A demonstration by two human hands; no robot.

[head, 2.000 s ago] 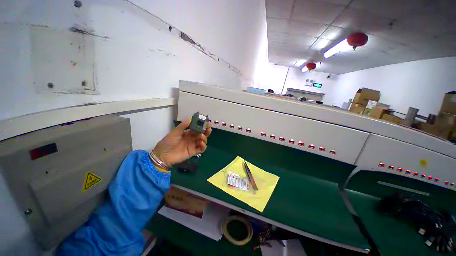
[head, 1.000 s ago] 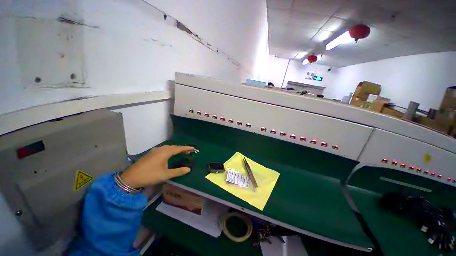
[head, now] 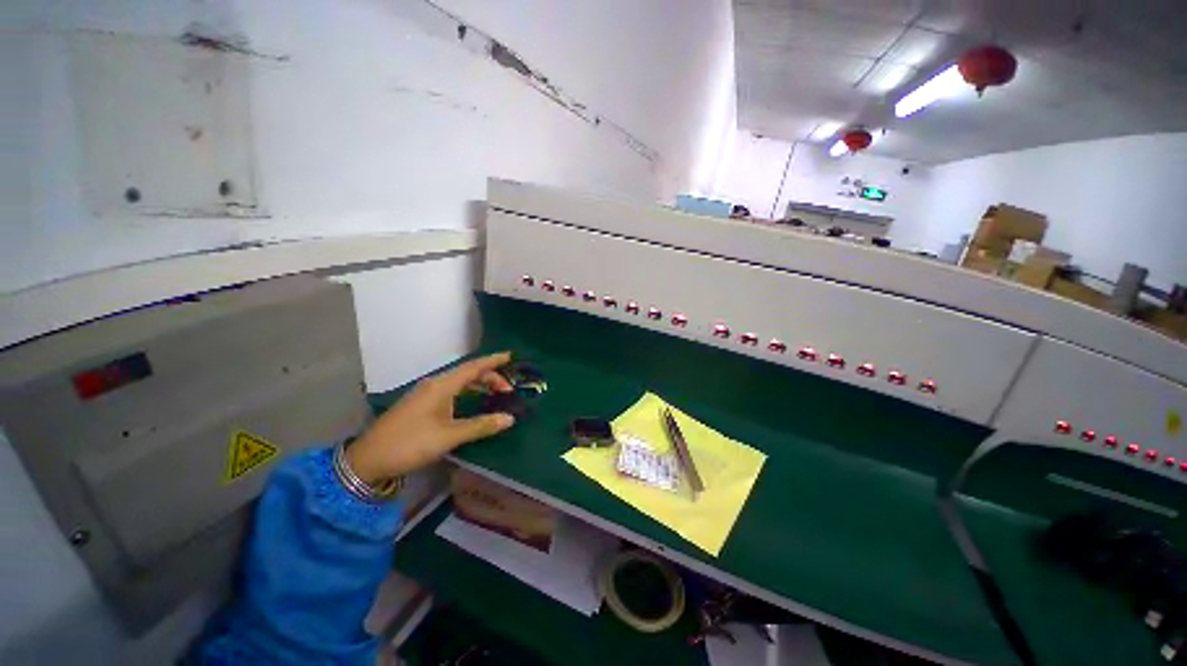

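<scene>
My left hand (head: 436, 423), bare with a blue sleeve and bracelets at the wrist, reaches over the left end of the green shelf (head: 833, 520). Its thumb and fingers are apart around dark things (head: 512, 401) with small pale parts; whether it grips any is unclear. A small dark rounded-square unit (head: 591, 431) lies at the left corner of the yellow sheet (head: 723, 505). A white printed card (head: 647, 463) and a thin dark pen or tweezers (head: 682, 453) lie on that sheet. My right hand is out of the picture.
Left is a grey electrical box (head: 195, 429) with a warning sticker. A pale panel (head: 729, 280) with red lights runs above the shelf. Below are an orange-brown box (head: 503, 510), papers and a tape roll (head: 641, 589). Black cables (head: 1106, 553) lie right.
My left hand has come down from holding up a small dark unit to the shelf's left end. A dark unit now lies by the yellow sheet's corner. The view has shifted slightly.
</scene>
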